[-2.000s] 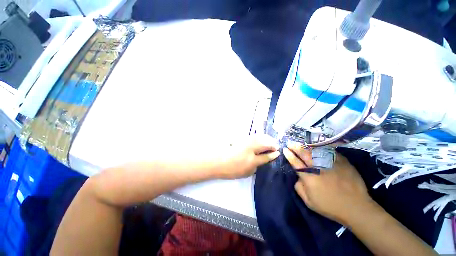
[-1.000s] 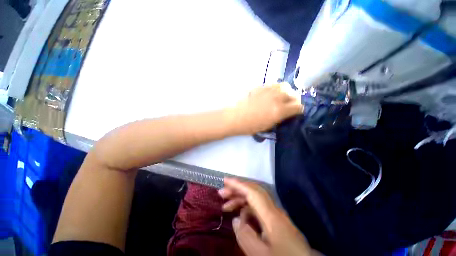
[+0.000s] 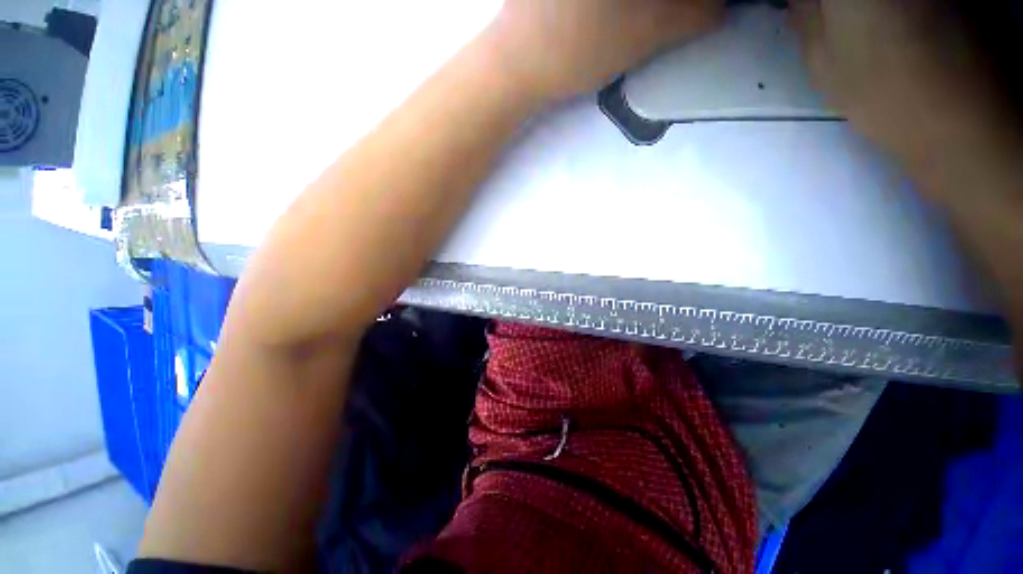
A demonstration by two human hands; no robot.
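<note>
My left hand (image 3: 595, 45) is at the top edge of the view, its fingertips cut off or hidden. My right hand (image 3: 864, 67) is at the top right, blurred and in shadow, with its fingers also cut off. A small dark bit shows between the hands at the very top, too little to name. Below them lies the pale bed cover plate (image 3: 740, 84), set in the white tabletop (image 3: 718, 202), with a dark notch at its left corner. The sewing machine head and needle are out of view.
Ruler tape (image 3: 696, 322) runs along the front table edge. Red checked cloth (image 3: 595, 448) covers the lap below. Taped cardboard (image 3: 163, 135) is at the left table end, with a grey motor box (image 3: 39, 101) beyond and a blue crate (image 3: 123, 392) below.
The view has shifted, bringing the front table edge and lap into fuller sight. The right hand has moved from the front edge up to the top. The dark garment has left the table's front part.
</note>
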